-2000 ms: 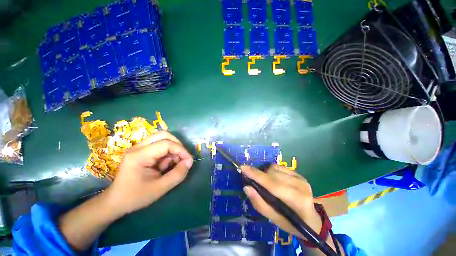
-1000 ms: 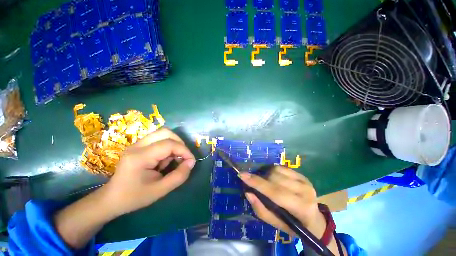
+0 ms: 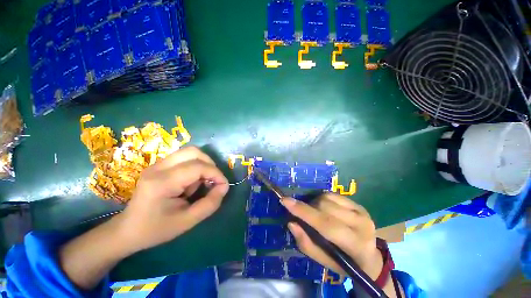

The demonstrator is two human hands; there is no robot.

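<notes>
The blue PCB panel [image 3: 266, 205] lies in front of me on the green mat. An orange flex cable [image 3: 239, 161] sticks out from its upper left corner, another [image 3: 345, 185] from its upper right edge. My right hand [image 3: 335, 227] holds the black soldering iron [image 3: 326, 247] like a pen; its tip is at the upper left corner, by the flex cable. My left hand [image 3: 174, 198] pinches thin solder wire [image 3: 237, 183] between thumb and forefinger; the wire's end reaches toward the iron tip. The right hand hides part of the panel's right side.
A loose flex cable pile [image 3: 125, 157] lies at left, below a stack of blue panels [image 3: 110, 43]. A panel with orange tabs [image 3: 314, 23] is at top. The fume fan [image 3: 451, 81] and white tub [image 3: 492, 157] stand at right. A plastic bag [image 3: 9, 131] is at the left edge.
The view has shifted slightly, so the far things sit higher. The solder wire now shows as a curve between my left fingers and the panel corner. Both hands keep nearly the same pose.
</notes>
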